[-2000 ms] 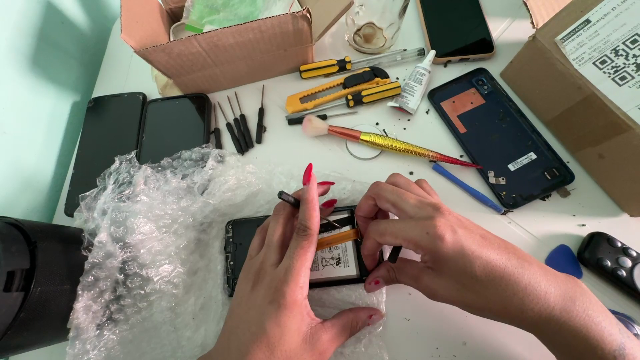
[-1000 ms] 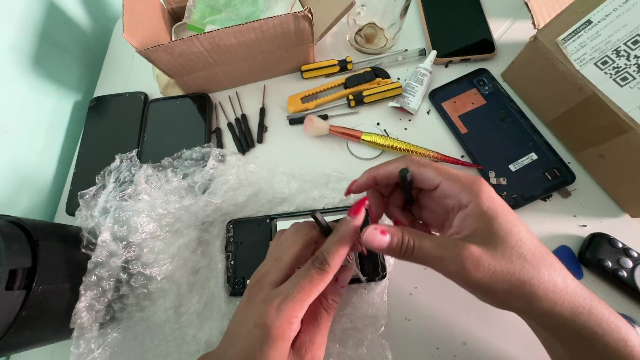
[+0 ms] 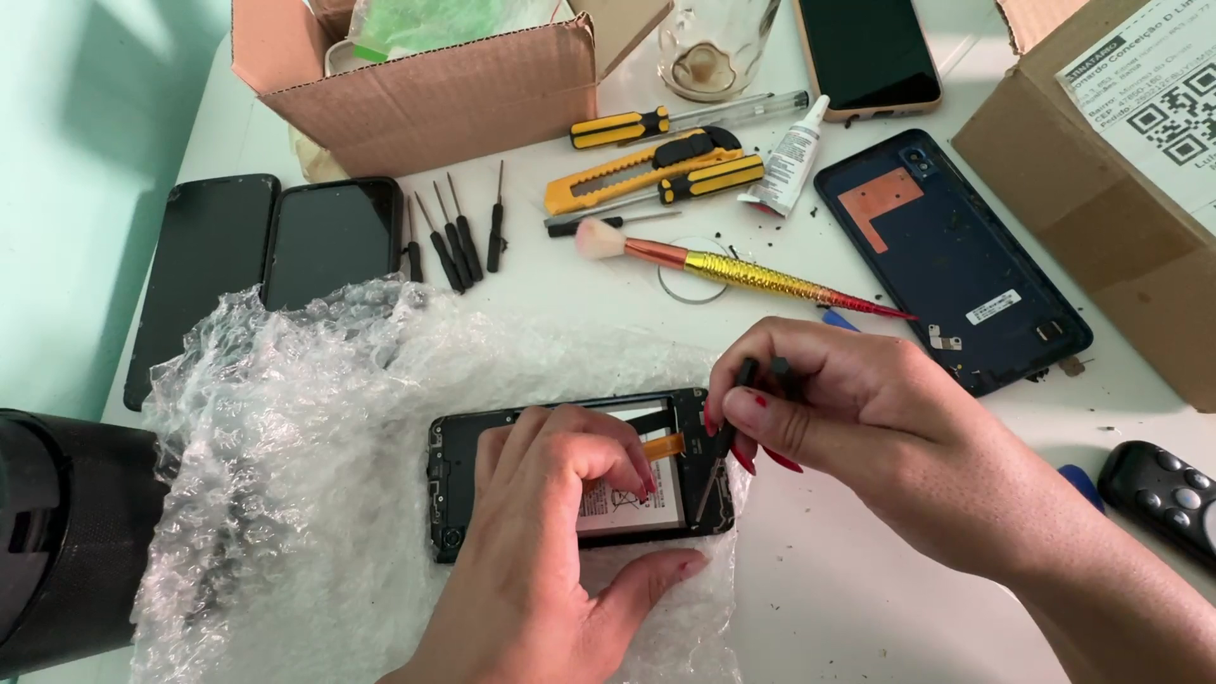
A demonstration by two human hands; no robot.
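An opened smartphone (image 3: 463, 456) lies on bubble wrap (image 3: 313, 494), its battery (image 3: 632, 503) and an orange flex cable (image 3: 663, 446) exposed. My left hand (image 3: 560, 513) rests over the phone's middle, fingers curled above the battery and thumb at the lower edge. In my right hand (image 3: 817, 408) is a small black-handled screwdriver (image 3: 736, 404), pinched between thumb and fingers, its thin shaft slanting down to the phone's right end. A second dark handle (image 3: 781, 372) shows among the fingers of that hand. Beyond the hands lies a brush (image 3: 750, 271) with a gold and red handle.
Small screwdrivers (image 3: 460, 237), a yellow utility knife (image 3: 627, 176), a glue tube (image 3: 787, 161) and a phone back cover (image 3: 950, 247) lie farther back. Two dark phones (image 3: 332, 233) are at left. Cardboard boxes (image 3: 446, 114) stand behind and at right. A black cylindrical object (image 3: 85, 541) stands at the left edge.
My hands, close together above the phone one second ago, are now apart. The left lies over the battery; the right holds the small screwdriver with its shaft pointing down at the phone's right end.
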